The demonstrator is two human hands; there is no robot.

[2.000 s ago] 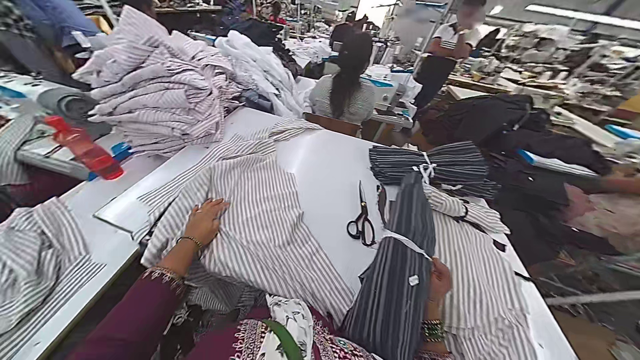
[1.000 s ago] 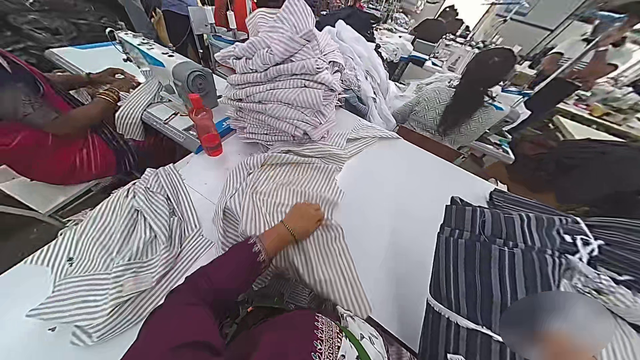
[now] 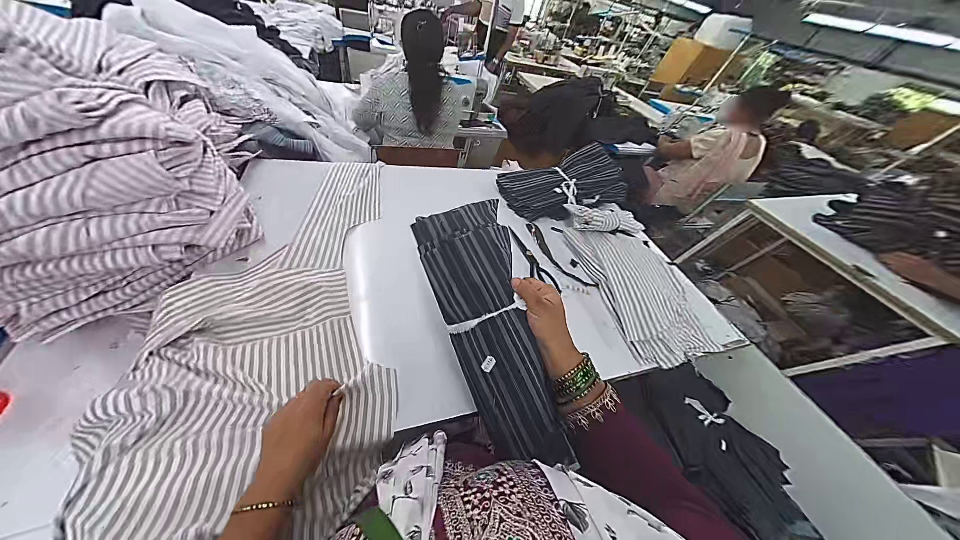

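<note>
My left hand [image 3: 300, 431] pinches the edge of a grey-and-white striped cloth piece [image 3: 292, 360] spread over the left half of the white table [image 3: 397, 300]. My right hand [image 3: 546, 319] grips the side of a dark striped fabric bundle [image 3: 480, 292], tied round with a white strip and bearing a small tag. Just beyond that hand lie black-handled scissors [image 3: 534, 262], partly hidden by the bundle and fingers. Another tied dark striped bundle [image 3: 562, 184] rests at the table's far edge, with striped cloth pieces [image 3: 645, 292] on the right side.
A tall stack of pinkish striped cloth [image 3: 112, 180] stands at the left, white fabric [image 3: 247, 75] behind it. A person [image 3: 420, 90] sits with their back to me beyond the table; another person [image 3: 720, 150] sits to the right. Dark cloth [image 3: 712, 435] lies low at the right.
The view has swung back right since one second ago. My left hand, flat on the striped cloth before, now pinches its edge nearer my body.
</note>
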